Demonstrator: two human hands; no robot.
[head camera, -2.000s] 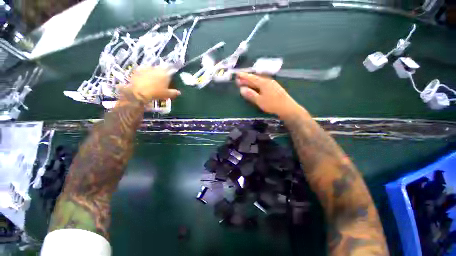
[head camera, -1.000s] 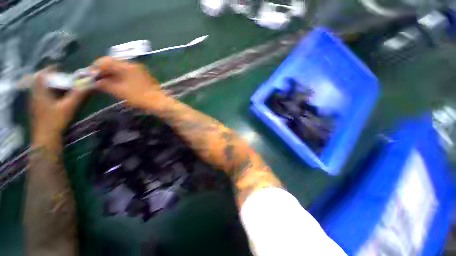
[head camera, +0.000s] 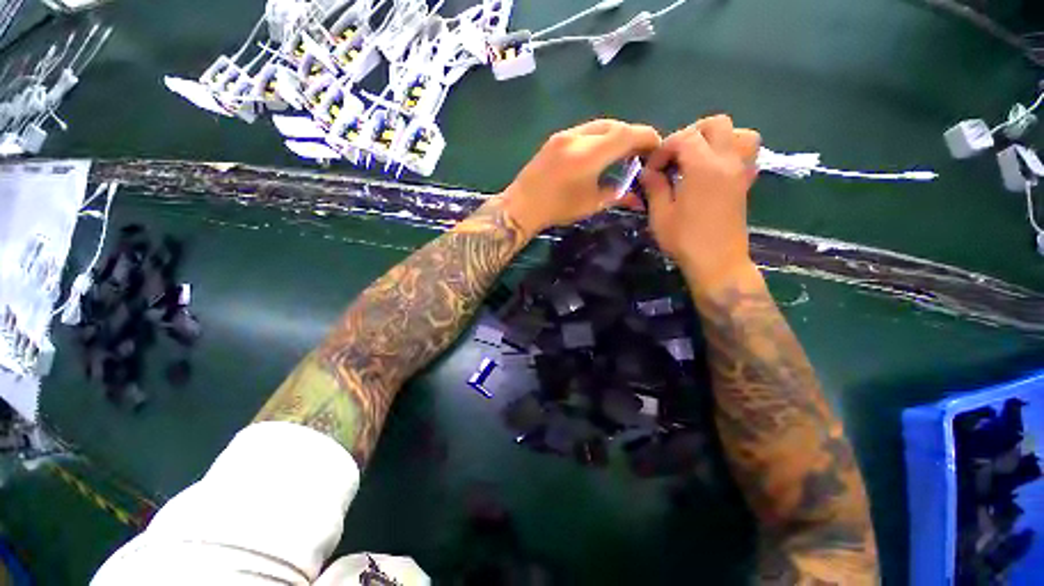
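My left hand (head camera: 584, 172) and my right hand (head camera: 704, 189) meet over the dark strip, fingertips together. My left hand holds a white adapter unit (head camera: 629, 176), mostly hidden by the fingers. My right fingertips are at its side, with something small and dark between the hands; I cannot tell exactly what. A coiled white cord (head camera: 790, 163) with a straight end points right from behind my right hand. A heap of flat black pieces (head camera: 578, 334) lies just below my hands.
Many open adapters (head camera: 343, 109) with cords lie beyond the dark strip (head camera: 343, 197) at upper left. Closed-looking white adapters (head camera: 969, 139) lie at upper right. A blue bin (head camera: 933, 481) of black pieces stands at lower right. A smaller black heap (head camera: 132, 309) and a white sheet (head camera: 40, 246) lie left.
The view has swung back left from the blue bin and crate. My hands, spread over the adapters two seconds ago, are now close together at the strip around one adapter.
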